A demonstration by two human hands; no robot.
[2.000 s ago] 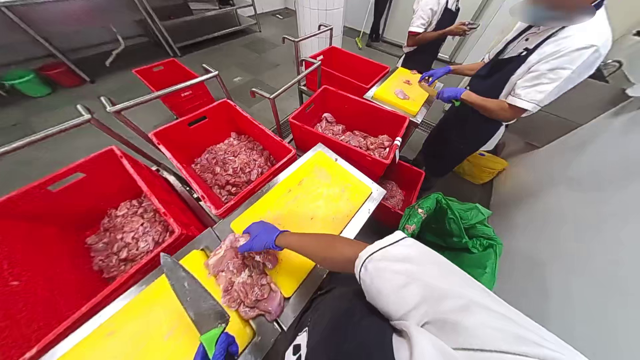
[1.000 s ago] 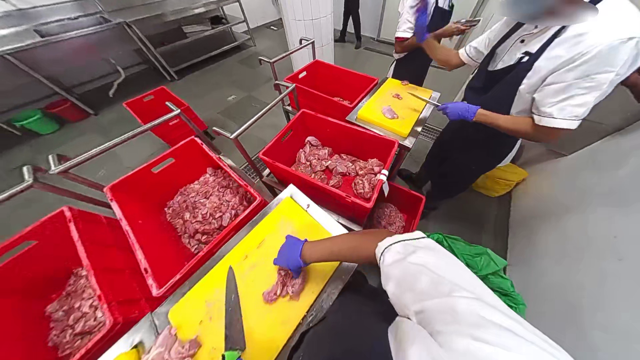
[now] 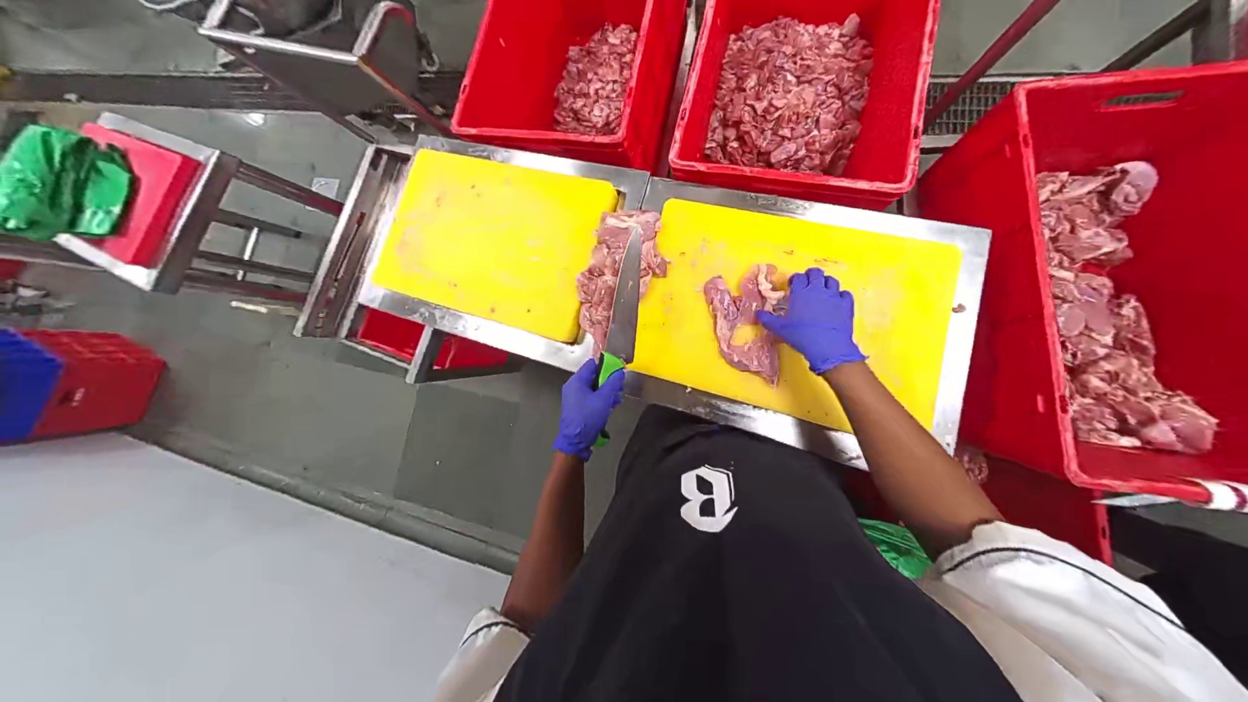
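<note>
My left hand [image 3: 589, 408], in a blue glove, grips the green handle of a large kitchen knife [image 3: 626, 297]. The blade points away from me, over a heap of raw meat [image 3: 597, 278] lying across the gap between two yellow cutting boards. My right hand [image 3: 814, 320], also gloved, rests at the right edge of a flat piece of raw meat [image 3: 739, 327] on the right cutting board [image 3: 887, 283]. Its thumb touches the meat and its fingers lie together; whether they grip it is unclear. The left cutting board [image 3: 492, 239] bears small scraps.
Two red crates of cut meat, one [image 3: 687, 161] at the middle and one [image 3: 468, 122] left of it, stand behind the boards. A third red crate [image 3: 1053, 409] with larger pieces is at the right. Metal frames and a green bag [image 3: 58, 185] are at the left.
The view has turned strongly to the left. The knife, whose blade lay over the board one second ago, now has its blade over the meat heap between the boards. The co-workers are out of view.
</note>
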